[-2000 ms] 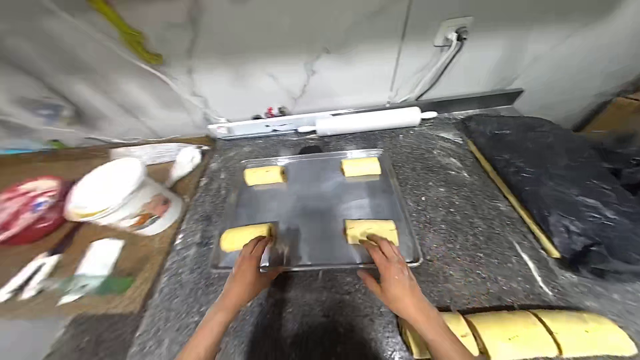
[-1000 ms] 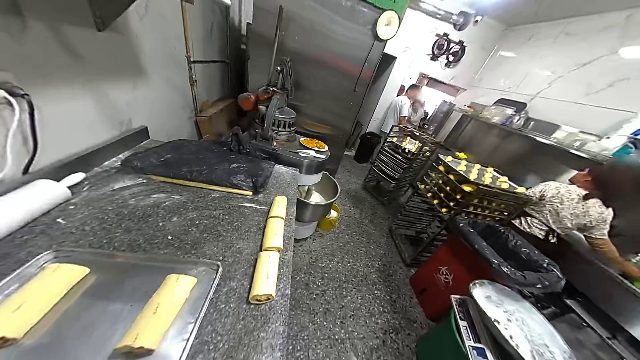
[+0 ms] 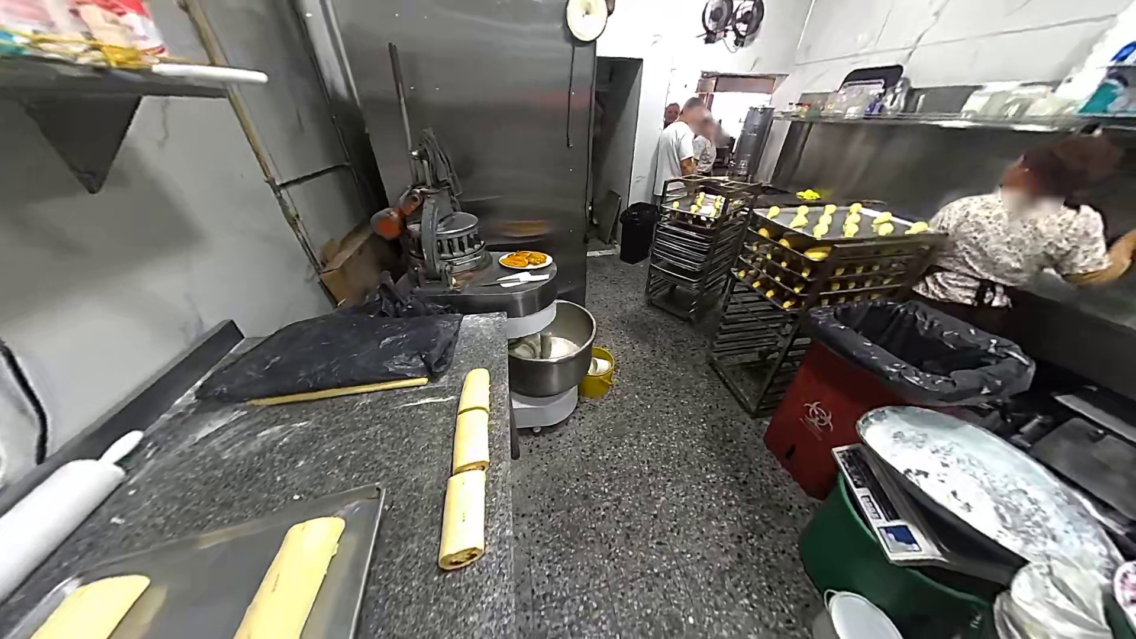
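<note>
Neither my left hand nor my right hand shows in this view. At the lower left a metal baking tray (image 3: 362, 532) lies on the speckled stone counter (image 3: 355, 444), with two yellow dough rolls in sight, one (image 3: 293, 581) near its right side and one (image 3: 93, 608) at the bottom left. Three cut dough roll pieces (image 3: 463, 519) lie end to end along the counter's right edge. Farther back, a black plastic sheet (image 3: 337, 351) covers a flat thing, and a strip of dough sticks out at its front. A white rolling pin (image 3: 58, 515) lies beside the wall.
A mixer bowl (image 3: 581, 342) and a yellow bucket (image 3: 597, 377) stand past the counter. Rack trolleys (image 3: 754, 346) with trays of dough pieces, a red bin (image 3: 803, 426) and a green drum (image 3: 852, 550) line the right. A co-worker (image 3: 1012, 231) is beyond them; more people stand far back.
The view has swung right and up from the tray to the wider room. Two seconds ago both my hands touched the two near dough rolls; they are out of view now.
</note>
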